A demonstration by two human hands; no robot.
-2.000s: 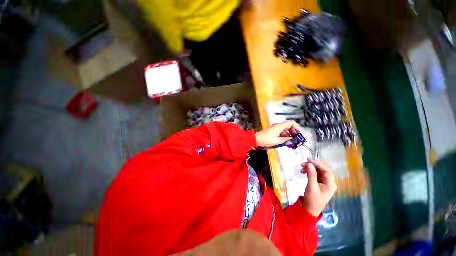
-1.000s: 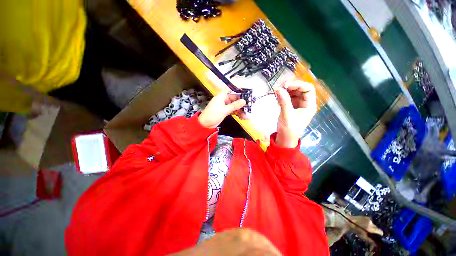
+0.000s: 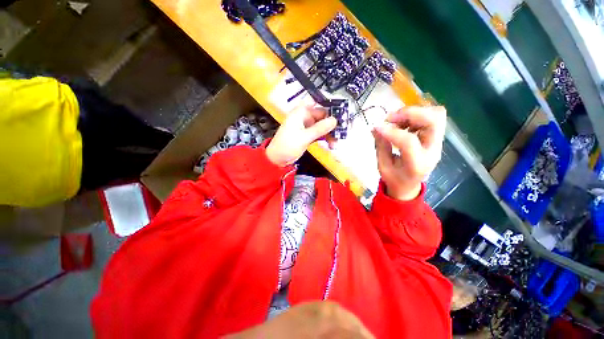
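My left hand (image 3: 300,134) grips a small black module with silver-white spots (image 3: 340,119) between thumb and fingers, above the bench's front edge. A long flat black cable tail (image 3: 283,55) runs from the module up and to the left. My right hand (image 3: 410,142) is raised to the right of the module, fingertips pinched together. A thin dark wire (image 3: 364,111) arcs between the module and the right fingertips; whether its end is held is too small to tell. Dark-and-white modules (image 3: 339,49) stand in columns behind, their black tails pointing toward me, on a pale sheet (image 3: 361,149).
Glossy black parts (image 3: 268,8) lie at the orange board's far left. An open carton (image 3: 189,142) with white cup-like parts (image 3: 236,137) sits below the bench edge. A person in yellow (image 3: 40,142) is at left. Clear plastic (image 3: 445,173) and a blue bin (image 3: 540,172) are at right.
The view has swung and shifted. The module is still in my left hand, its tail now extended up and left. My right hand has moved slightly away from the module. The person in yellow appears lower.
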